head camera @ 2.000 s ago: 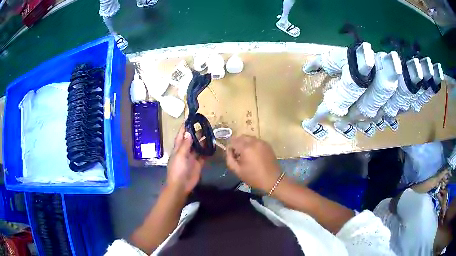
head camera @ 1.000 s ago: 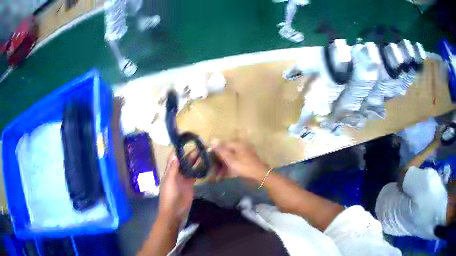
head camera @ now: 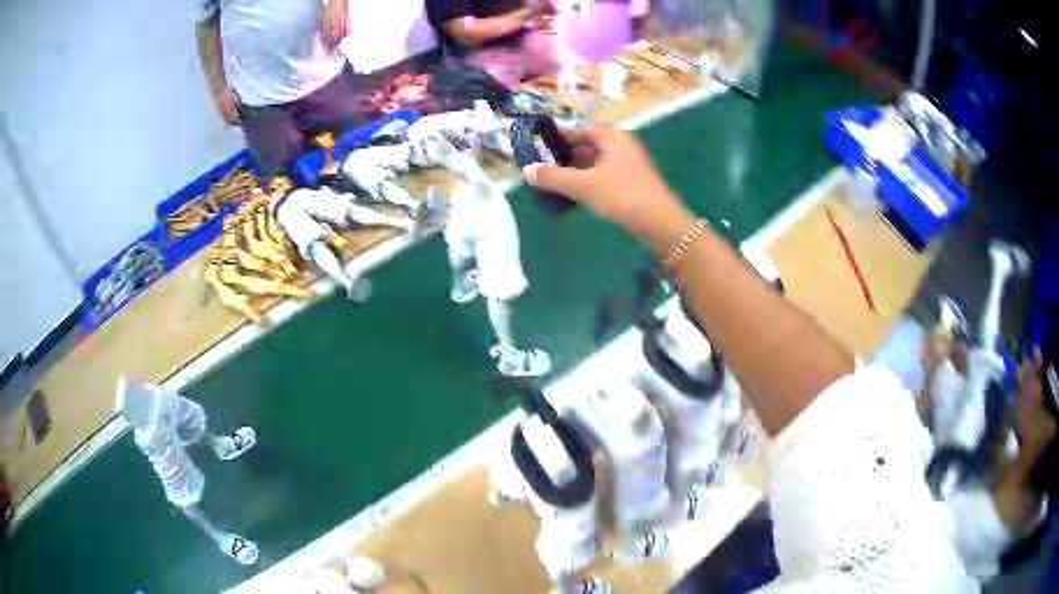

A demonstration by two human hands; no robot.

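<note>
My right hand (head camera: 610, 180) is raised over the far side of the belt, with fingers closed on a black sash (head camera: 537, 142). My left hand is out of the picture. Several white lower bodies (head camera: 633, 435) stand in a row on the near bench, some with black sashes (head camera: 555, 464) at their tops. One lower body (head camera: 485, 250) lies on the green belt just below my hand, and another (head camera: 174, 447) lies on the belt at lower left. The picture is blurred, so whether the held sash touches a lower body is hard to tell.
The green conveyor belt (head camera: 337, 406) crosses between two benches. On the far bench are yellow-tan parts (head camera: 258, 261), white figure parts (head camera: 331, 221) and blue bins (head camera: 215, 215). Two people are behind it. A blue bin (head camera: 906, 180), a red rod (head camera: 851, 258) and another person's hand (head camera: 1028, 429) are at right.
The view has swung up and right, across the belt. My right hand has moved from the near bench out over the belt with a sash. My left hand and the near blue bin have left view.
</note>
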